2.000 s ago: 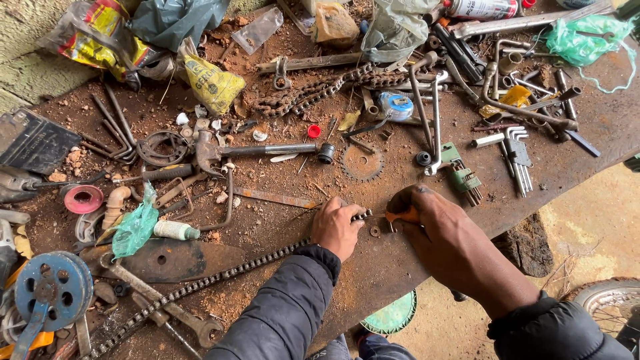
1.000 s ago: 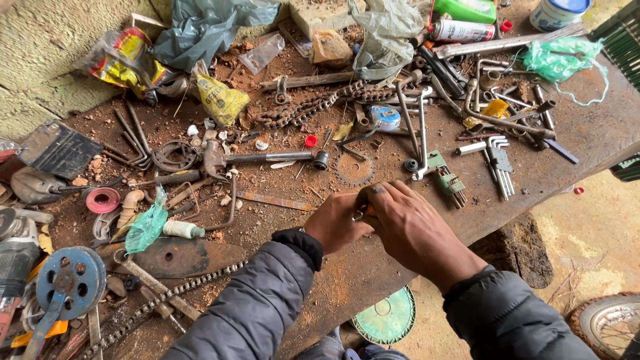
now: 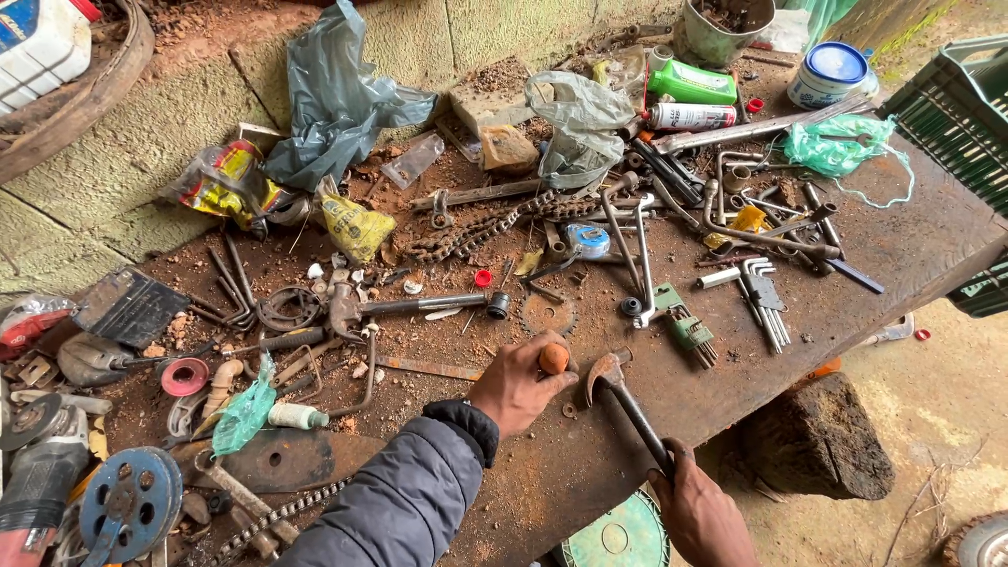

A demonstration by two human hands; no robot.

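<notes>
My left hand (image 3: 520, 386) is closed around a tool with an orange handle (image 3: 554, 358), its rounded end pointing up; the tool's lower part is hidden by the hand. My right hand (image 3: 697, 504) grips the dark shaft of a claw hammer (image 3: 608, 376), whose rusty head is just right of my left hand, over the bench. A small metal washer (image 3: 568, 409) lies between them. A roller chain (image 3: 287, 508) runs on the bench at lower left, partly behind my left sleeve. Another claw hammer (image 3: 417, 304) lies farther back, beside a toothed disc (image 3: 549, 313).
Hex key sets (image 3: 691, 335), wrenches (image 3: 644, 260) and a tape measure (image 3: 588, 240) lie at the right and centre back. An angle grinder (image 3: 47, 472) and a blue pulley wheel (image 3: 130, 504) are at left. The bench edge (image 3: 776, 374) runs close to my right hand.
My right hand has moved away from my left and now holds a claw hammer. The orange-handled tool, earlier at my right hand, is now upright in my left.
</notes>
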